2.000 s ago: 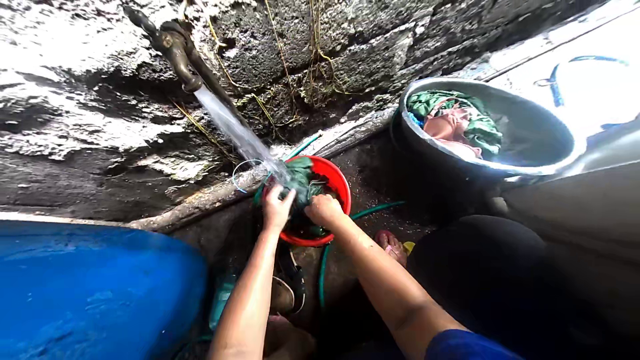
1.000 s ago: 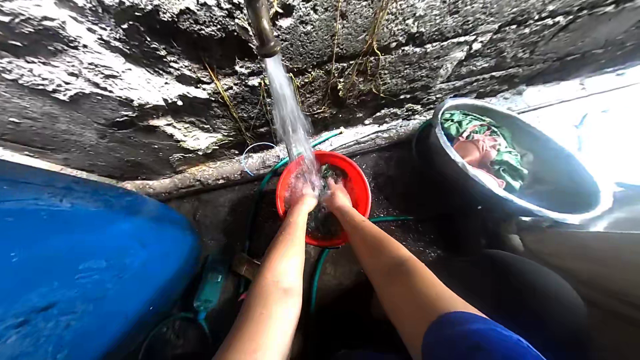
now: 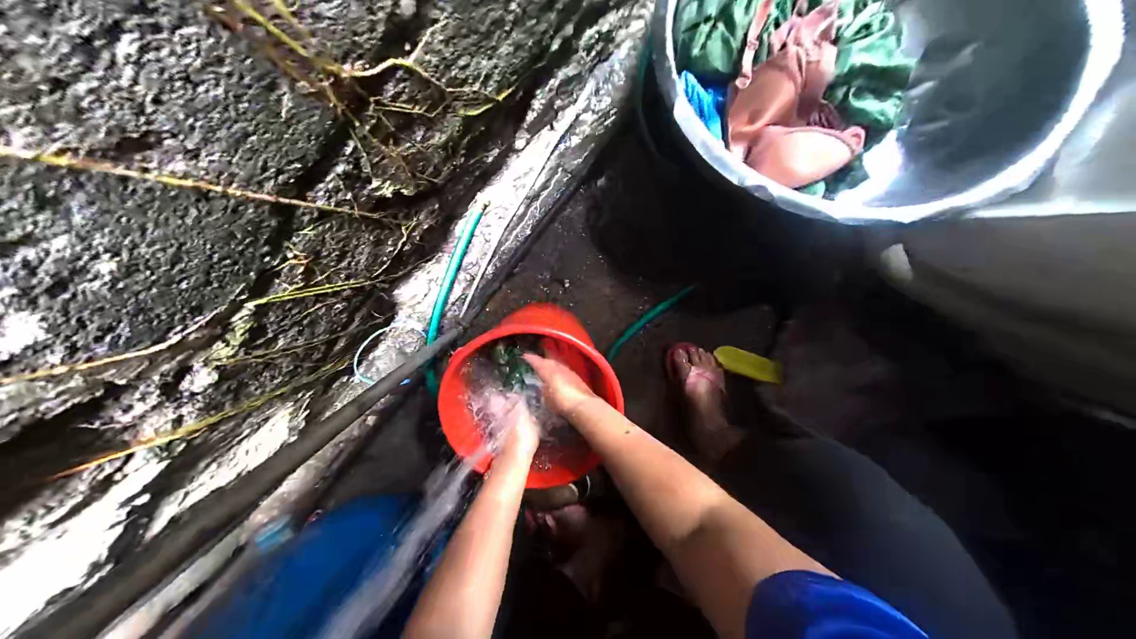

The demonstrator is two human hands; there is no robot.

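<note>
A red plastic bucket (image 3: pixel 543 330) stands on the dark ground with water and dark green cloth (image 3: pixel 512 362) inside. My left hand (image 3: pixel 517 429) reaches into it where the stream of water (image 3: pixel 444 488) lands, and splashing blurs its fingers. Beside it, my right hand (image 3: pixel 559 383) is inside the bucket at the green cloth; whether its fingers grip the cloth cannot be told. At the upper right, a large round metal tub (image 3: pixel 834 209) holds green, pink and blue cloth (image 3: pixel 781 98).
A rough stone wall (image 3: pixel 177 115) with hanging roots runs along the left. A dark pipe (image 3: pixel 293 470) follows its base. A green hose (image 3: pixel 454 266) passes behind the bucket. A blue container (image 3: pixel 342 550) is at the lower left, and a foot (image 3: pixel 697 377) rests right of the bucket.
The view has swung strongly, and the faucet seen earlier is out of frame. Both hands stay in the red bucket, which now appears tilted. Water still runs into it.
</note>
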